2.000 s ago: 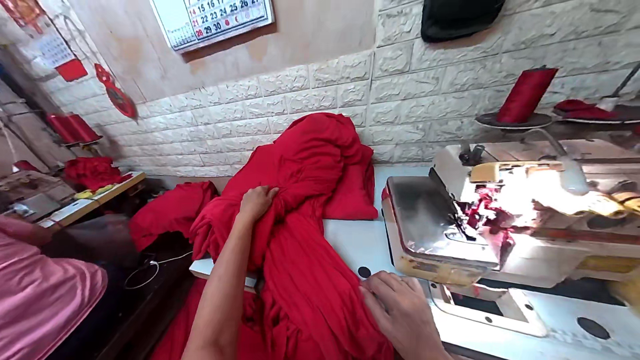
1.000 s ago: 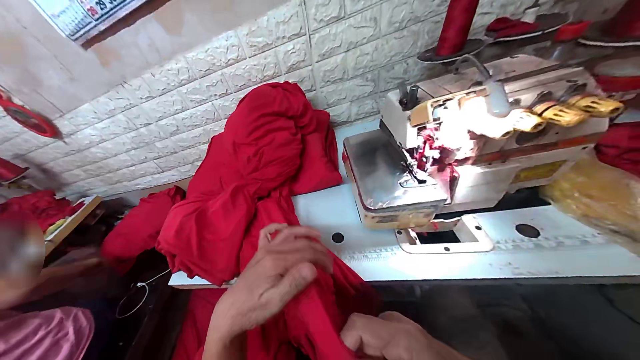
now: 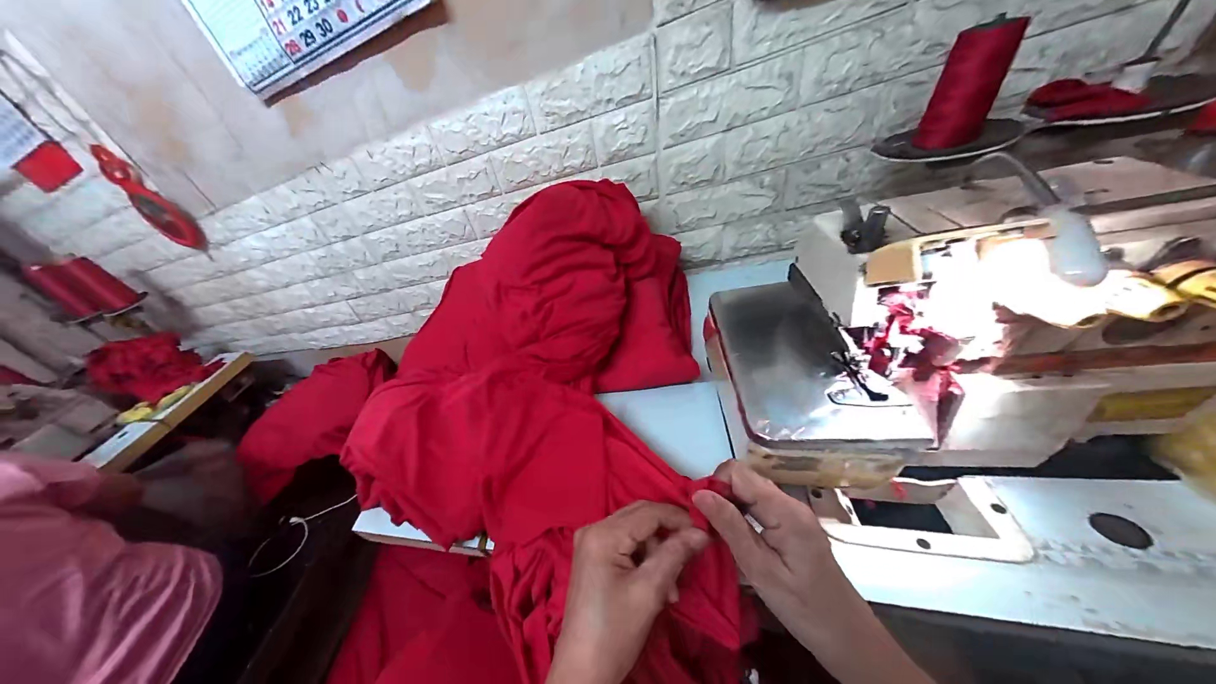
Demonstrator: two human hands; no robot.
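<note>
A large heap of red fabric (image 3: 560, 323) lies on the white sewing table (image 3: 674, 423), and part of it hangs over the front edge. My right hand (image 3: 774, 532) pinches an edge of this fabric between thumb and fingers, close to the front corner of the overlock sewing machine (image 3: 817, 361). Just left of it, my left hand (image 3: 632, 570) rests at the same fabric with thumb and forefinger close together; whether cloth is between them I cannot tell. Red scraps (image 3: 912, 351) hang by the machine's needle area, under a bright light.
A cone of red thread (image 3: 969, 85) stands behind the machine. At the left sits a person in a pink shirt (image 3: 95, 570), near another table (image 3: 176, 413) with red cloth. A textured brick-pattern wall (image 3: 589, 104) closes off the back. A white cable (image 3: 285, 546) loops beside the heap.
My left hand has come off the top of the heap and down to the front. My right hand, earlier flat near the table edge, now pinches the cloth beside it.
</note>
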